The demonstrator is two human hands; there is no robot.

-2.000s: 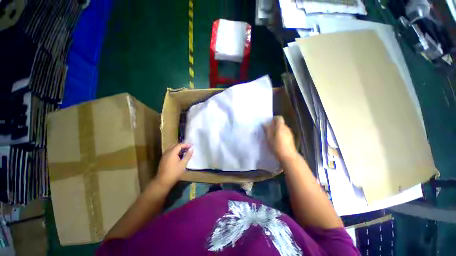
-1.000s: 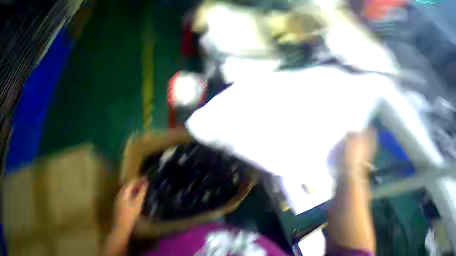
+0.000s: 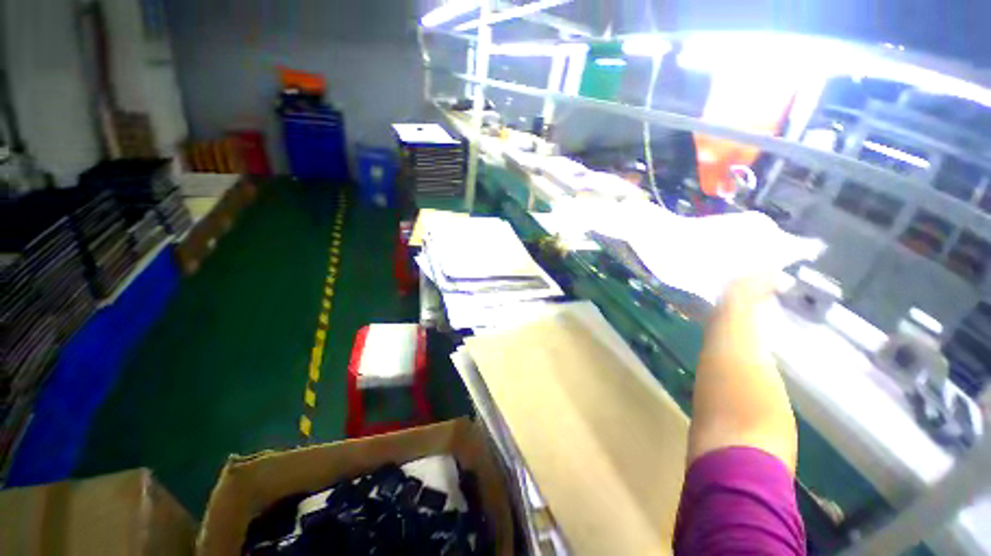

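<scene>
My right hand (image 3: 752,291) is stretched out to the right, holding the near edge of a white divider sheet (image 3: 695,244) over the green bench; the sheet is overexposed and my fingers are partly lost in glare. The open carton (image 3: 348,447) stands at the bottom, holding a loose heap of black plastic parts (image 3: 397,510) with some white sheet (image 3: 440,478) showing among them. My left hand is not in view.
A stack of boards (image 3: 581,407) lies right of the carton, with more white boards (image 3: 478,252) behind. A closed carton (image 3: 82,516) is at lower left. A red stool (image 3: 388,364) stands on the floor. Stacked boards (image 3: 54,272) line the left. A white shelf frame (image 3: 652,103) runs above the bench.
The white sheet came off the carton in my right hand and is now out over the bench, uncovering the black parts. The view has tilted up, and my left hand has left the picture.
</scene>
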